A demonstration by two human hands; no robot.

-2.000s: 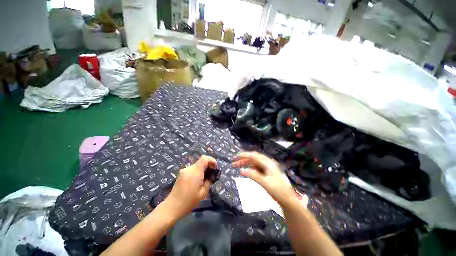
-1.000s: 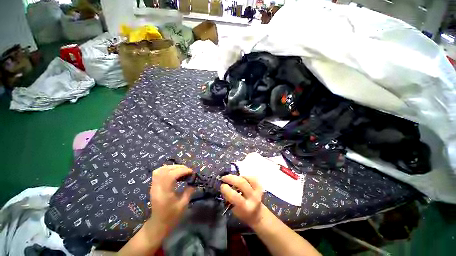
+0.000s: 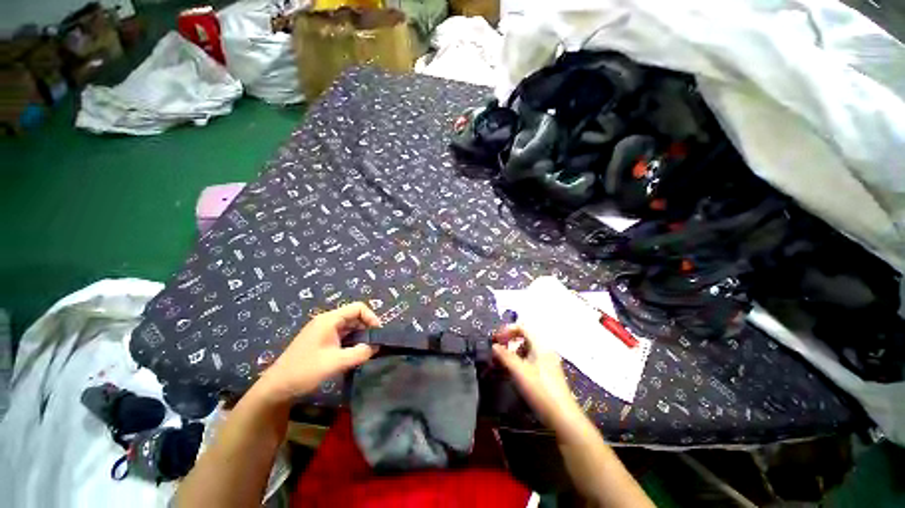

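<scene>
A dark grey plush bag [image 3: 415, 409] hangs over the wearer's red-clothed lap at the near table edge. A black strap [image 3: 432, 342] with a small dark piece on it runs level across the bag's top. My left hand [image 3: 335, 347] pinches the strap's left end. My right hand [image 3: 526, 365] holds its right end, and a small dark item shows at the fingers, too small to tell. The bag's face details are blurred.
White paper sheets [image 3: 585, 342] with a red stick [image 3: 618, 329] lie right of my hands. A heap of black-grey bags [image 3: 635, 149] sits behind, partly under white sacking [image 3: 794, 109]. Small dark bags [image 3: 149, 427] lie on the lower-left sack [image 3: 60, 397].
The view has tilted down. My hands have moved apart, and the bunched black strap is now stretched straight between them. The grey bag now shows below it, over the red lap.
</scene>
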